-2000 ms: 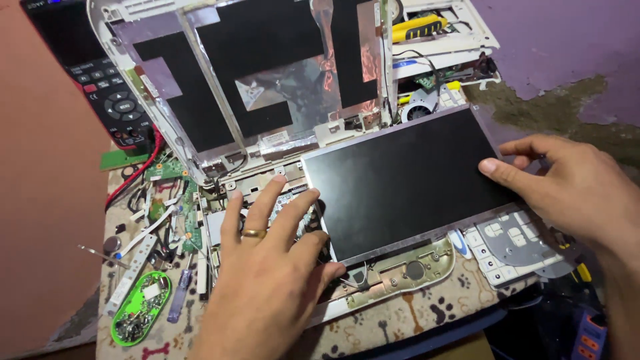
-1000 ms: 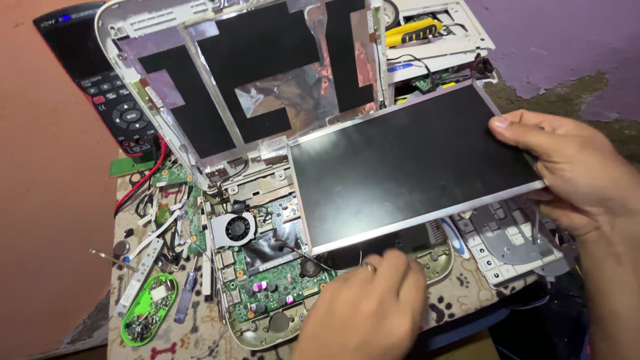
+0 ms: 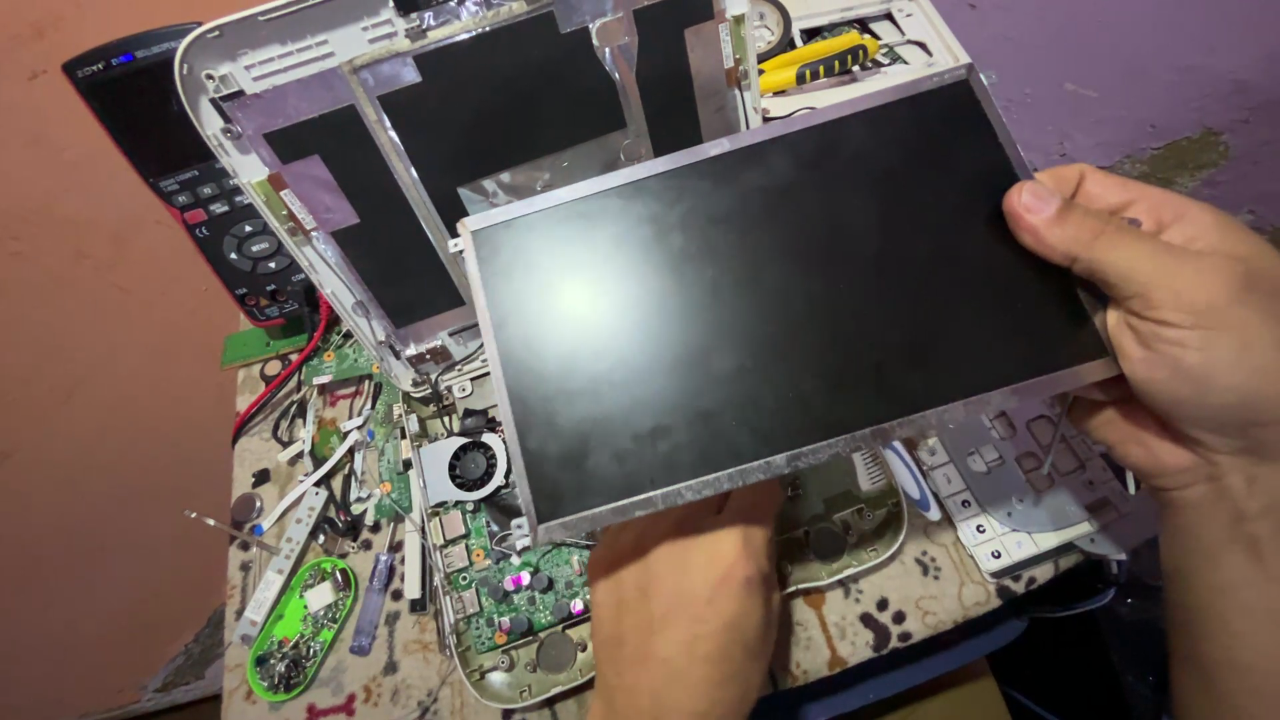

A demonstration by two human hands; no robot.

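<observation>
My right hand [image 3: 1150,270] grips the right edge of an LCD screen panel [image 3: 780,300], thumb on its dark face, and holds it tilted above an opened laptop. My left hand [image 3: 690,590] reaches under the panel's lower edge; its fingers are hidden, so what it touches does not show. Below lies the laptop base, with a green circuit board [image 3: 530,590] and a cooling fan [image 3: 473,467] left of my left hand. Behind the panel the stripped white laptop lid [image 3: 290,50] stands raised, black sheets and foil on its inside.
A multimeter [image 3: 220,190] with a red lead leans at the left. Near it lie a green tray [image 3: 300,630] of screws, a small clear-handled screwdriver [image 3: 373,600], cables and boards. Yellow-handled pliers [image 3: 820,60] rest at the back, a keyboard [image 3: 975,510] at the right.
The panel has been raised off the laptop base, uncovering the fan and circuit board. My left hand has moved from the panel's left side to beneath it. My right hand still holds the right edge.
</observation>
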